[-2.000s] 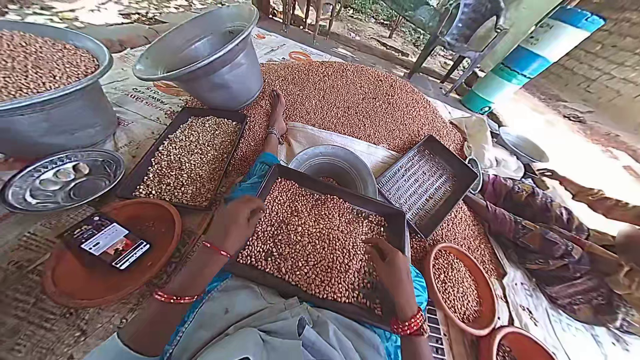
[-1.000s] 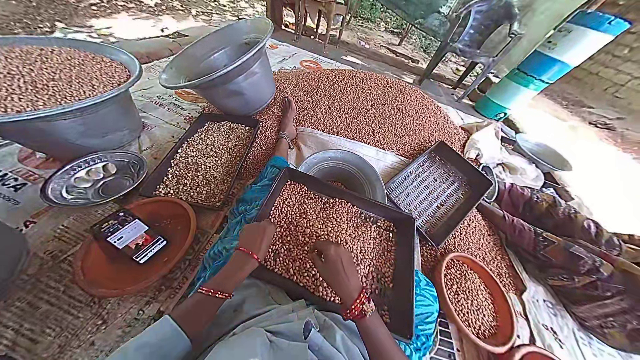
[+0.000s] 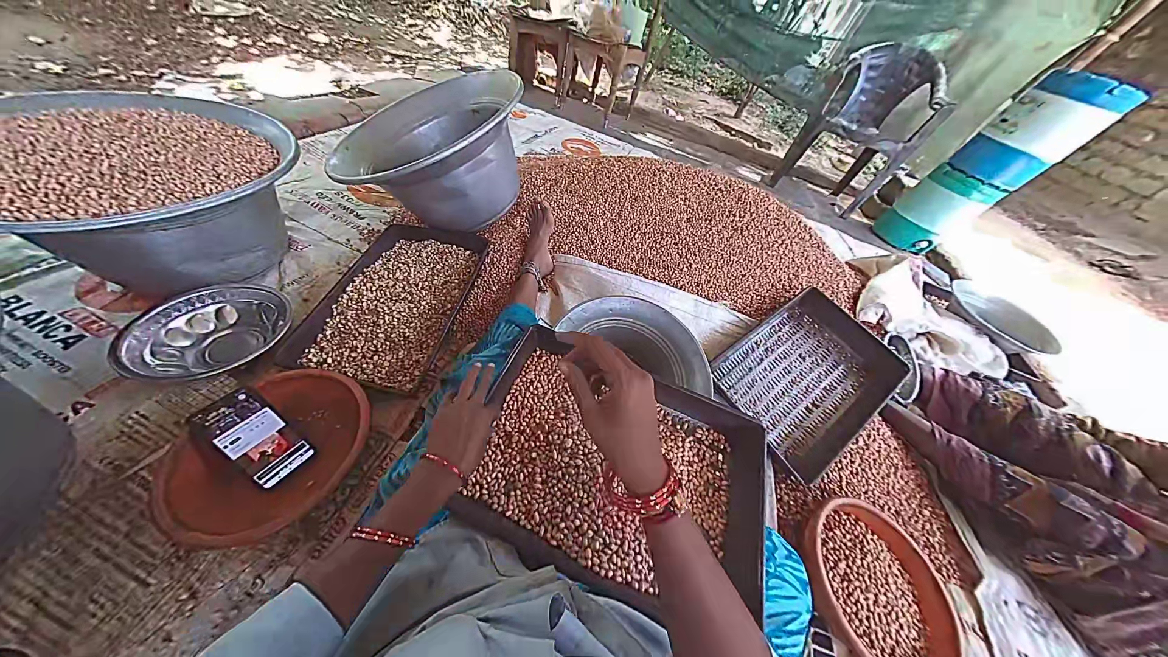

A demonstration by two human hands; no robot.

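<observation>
A dark rectangular tray (image 3: 750, 474) of reddish-brown nuts or seeds (image 3: 566, 474) rests on my lap. My left hand (image 3: 464, 422) lies with spread fingers on the tray's left rim. Above the tray's far left corner, my right hand (image 3: 616, 397) has its fingers curled and thumb near the fingertips; whether something small is between them cannot be told. Just beyond the tray sits a round metal basin (image 3: 652, 338). A second dark tray (image 3: 388, 310) with paler pieces lies to the left, and a slotted tray (image 3: 803, 383) stands tilted to the right.
A large heap (image 3: 675, 228) of the same pieces spreads ahead. Left are a full metal tub (image 3: 182, 228), a tilted metal tub (image 3: 438, 164), a metal plate (image 3: 201, 330) and a phone (image 3: 251, 438) on a clay dish (image 3: 319, 474). Right are a clay bowl (image 3: 876, 584) and a person's legs (image 3: 1031, 474).
My right hand has risen from the pieces in the tray and moved to the far left corner. My left hand has shifted from over the pieces to the tray's left rim.
</observation>
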